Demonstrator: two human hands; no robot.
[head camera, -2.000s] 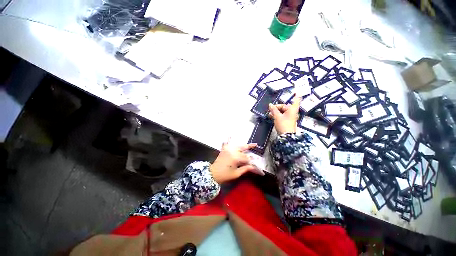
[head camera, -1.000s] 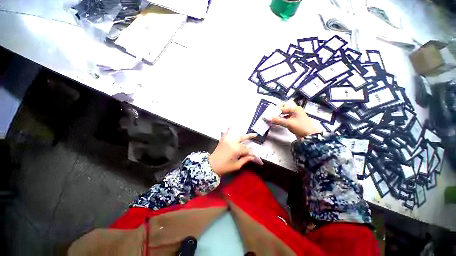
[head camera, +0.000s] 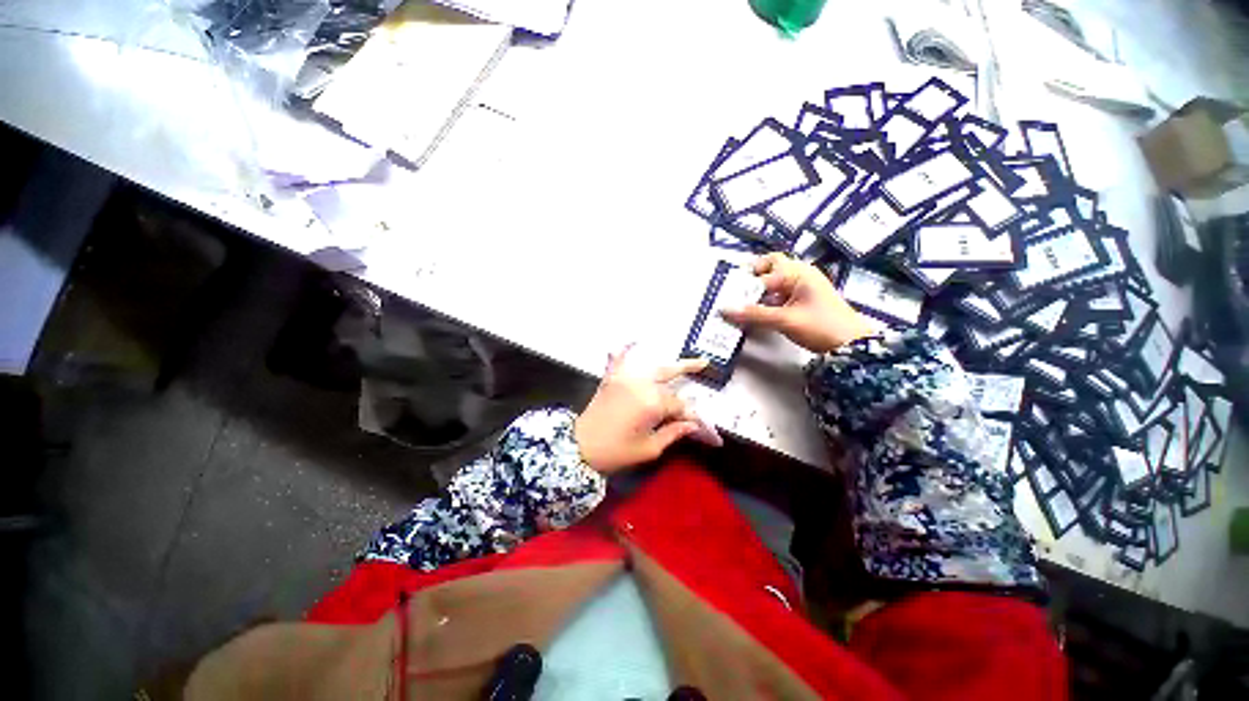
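A black tag (head camera: 718, 370) lies at the table's near edge in front of me, on what looks like a stack. A white label (head camera: 718, 333) lies over it, leaving a black border. My right hand (head camera: 808, 304) has its thumb and fingertips together at the label's upper right part. My left hand (head camera: 640, 416) is at the tag's lower end, index fingertip touching it, thumb apart. Pale material shows near my left fingers, but its hold is unclear. A large heap of labelled tags (head camera: 963, 247) lies to the right.
White sheets (head camera: 415, 85) and a clear plastic bag (head camera: 260, 55) lie at the upper left. A green ring (head camera: 786, 11) is cut off by the top edge. An open brown box (head camera: 1189, 148) stands right of the heap. The table's edge (head camera: 527, 359) runs diagonally on the left.
My right hand reached to the bare tag, then came back with a white label, which now lies flatter and straighter on the tag. My left hand has stayed almost still. The view has shifted.
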